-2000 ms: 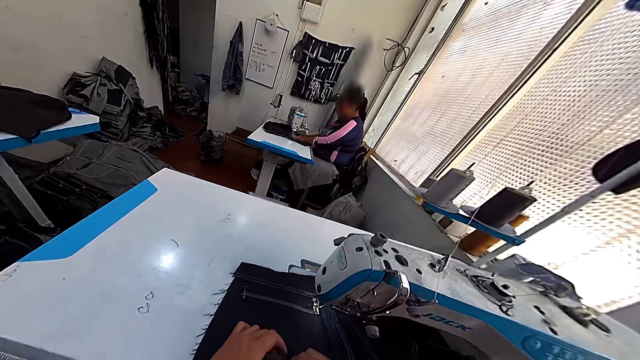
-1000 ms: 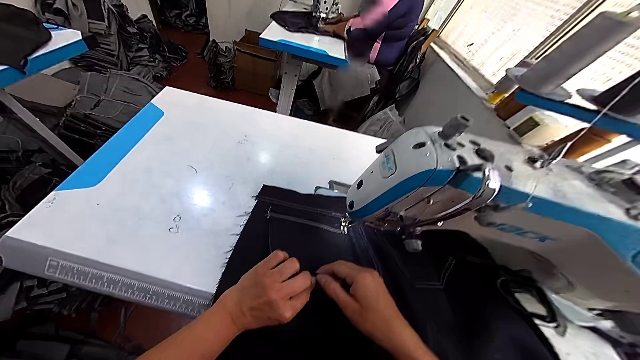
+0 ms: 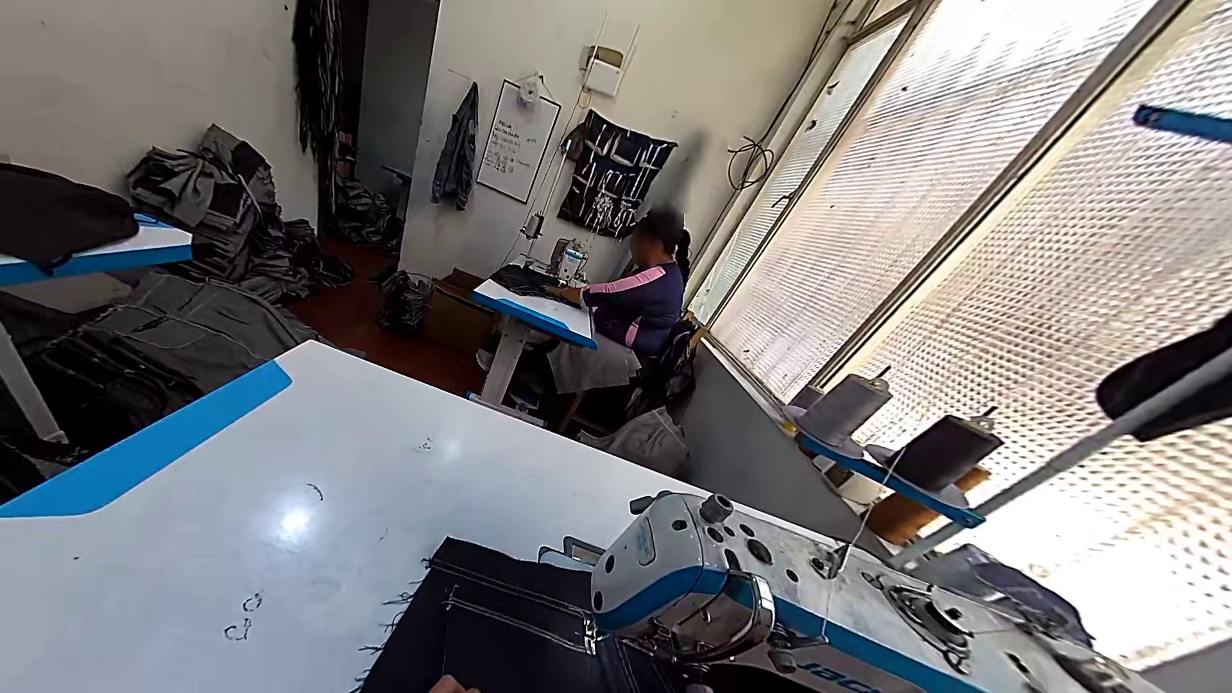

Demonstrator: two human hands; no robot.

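Dark denim fabric [image 3: 525,616] with light double stitching and a frayed left edge lies on the white table, partly beneath the head of a Jack sewing machine [image 3: 674,577]. At the bottom edge of the view, a small part of my left hand [image 3: 452,685] shows against the denim; the rest is cut off, so its grip is hidden. My right hand is out of view. The needle area is hidden behind the machine head.
The white tabletop [image 3: 385,452] has a blue edge. Thread cones [image 3: 948,452] stand on a blue rack at right, before bright windows. A person [image 3: 654,289] sits at another sewing machine beyond. Garment piles [image 3: 212,202] lie at left, and a whiteboard [image 3: 518,141] bears writing.
The view has tilted down, then back up. Both hands showed on the denim one second ago; now only a small part of one is visible. The denim remains at the machine.
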